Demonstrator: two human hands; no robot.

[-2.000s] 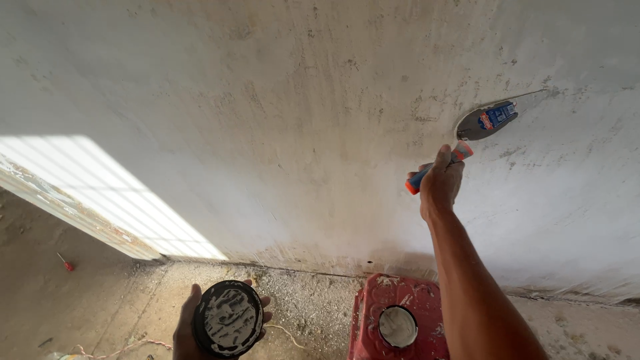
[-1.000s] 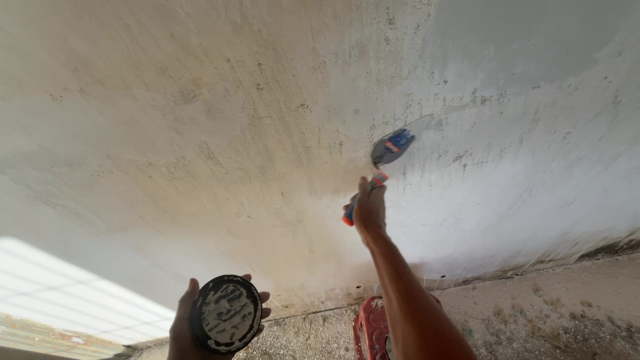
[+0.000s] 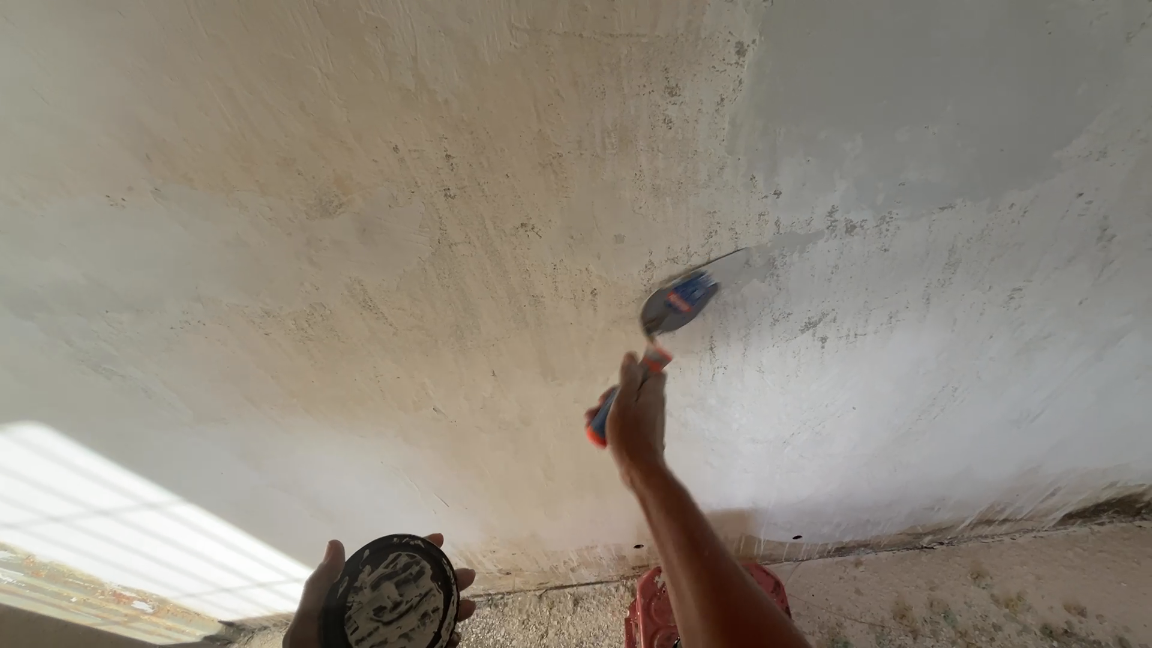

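Note:
My right hand (image 3: 637, 418) grips the blue and orange handle of a trowel (image 3: 681, 304). The trowel's rounded metal blade, with a blue and red sticker, lies against the plastered wall (image 3: 504, 270), tip up and to the right, beside a darker, damp-looking smear (image 3: 787, 252). At the bottom left, my left hand (image 3: 317, 585) holds a round black container (image 3: 396, 594) from beneath and around its sides; grey-white paste covers its inside. The two hands are well apart. Part of the palm is hidden behind the container.
A red plastic stool or crate (image 3: 650, 603) stands on the gritty floor (image 3: 954, 585) by the wall's foot, partly hidden by my right forearm. Barred sunlight falls on the lower left wall, above a worn, peeling ledge or frame (image 3: 81, 594). Small dark holes mark the wall's base.
The view has swung to the right along the wall. A grey smear now shows beyond the blade's tip. Both hands keep hold of the trowel and the container.

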